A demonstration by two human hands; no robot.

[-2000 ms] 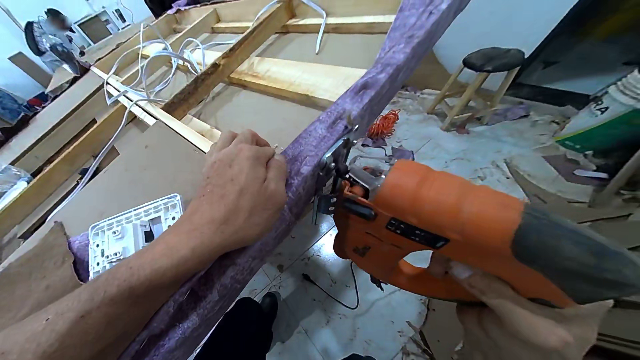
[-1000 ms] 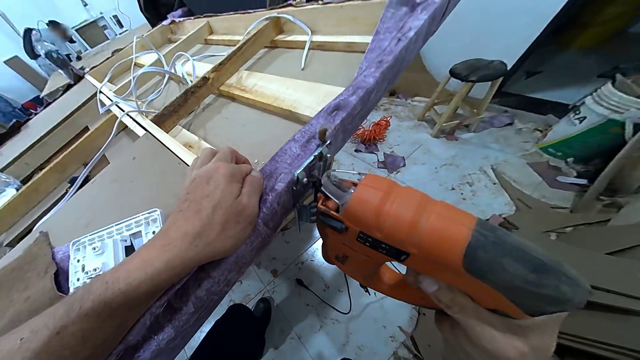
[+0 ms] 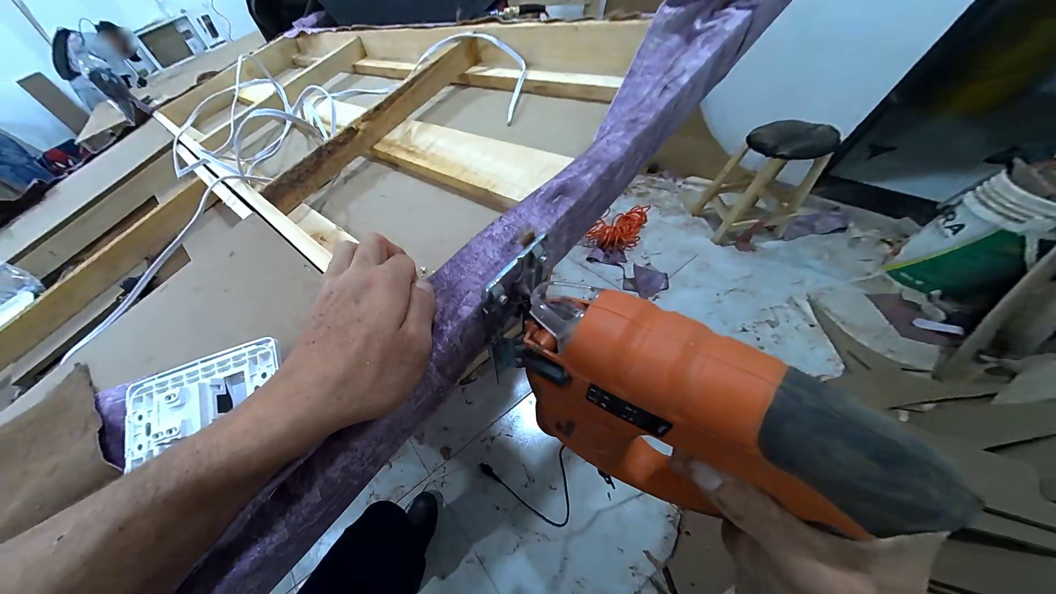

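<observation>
My right hand grips the handle of an orange and black jigsaw at the lower right. The jigsaw's metal base plate lies against the outer face of a beam covered in purple fabric, and its blade area is partly hidden. My left hand rests on the inner edge of that beam, left of the jigsaw, fingers curled; the fingertips are hidden. A white plastic wall-plate frame lies beside my left forearm. Behind my hand stretches a wooden frame with white cable looped over it.
A stool with a black seat stands at the upper right, near a white and green bucket. An orange cord, a black power plug and fabric scraps lie on the tiled floor. Board offcuts are piled at right. A person is at the far upper left.
The jigsaw's base plate stays against the purple beam, and my left hand stays at the beam's inner edge. The view has shifted slightly.
</observation>
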